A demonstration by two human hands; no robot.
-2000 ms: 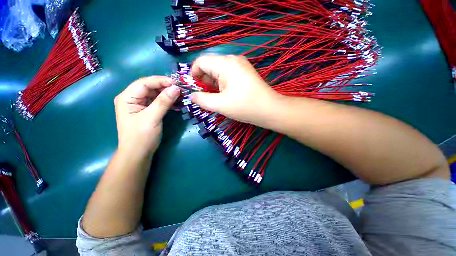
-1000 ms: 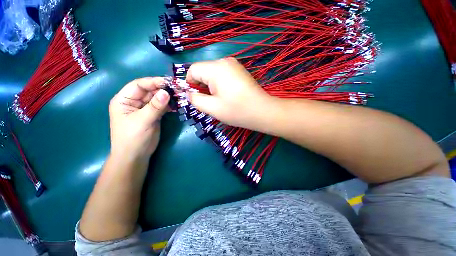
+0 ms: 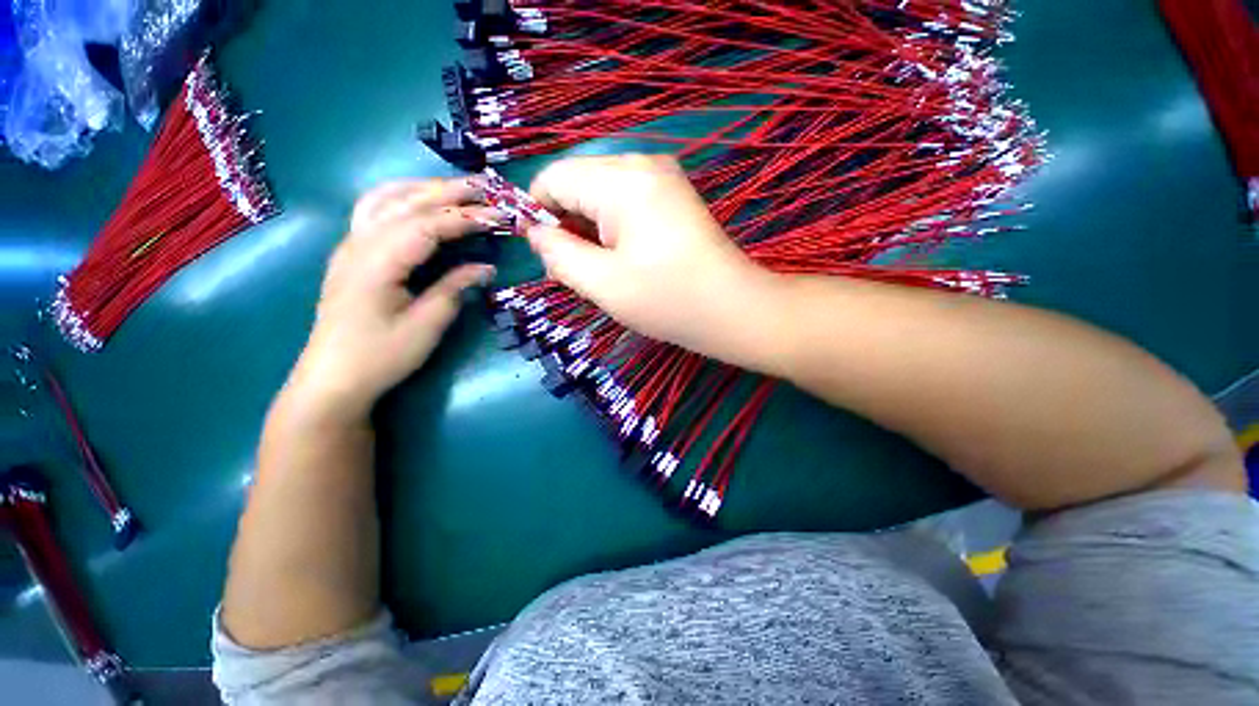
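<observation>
My right hand, bare, pinches a small bunch of red lead wires whose silvery tips point up-left. My left hand is open, its thumb well apart from its fingers; the fingertips are close to the wire tips, and whether they touch is unclear. No housing shows between its fingertips. The part-assembled harnesses lie under and beyond my right hand, with black connector housings along their left edge and free tips at the right. Some wires are hidden under my right hand and forearm.
A spare red wire bundle lies at left, below clear plastic bags. A thin single harness and a dark-ended bundle lie lower left. Another red bundle is at far right. The mat's near edge runs by my body.
My left thumb has parted from its fingers, and the dark housing seen at those fingertips no longer shows there. My right hand still holds wires, their tips now more exposed.
</observation>
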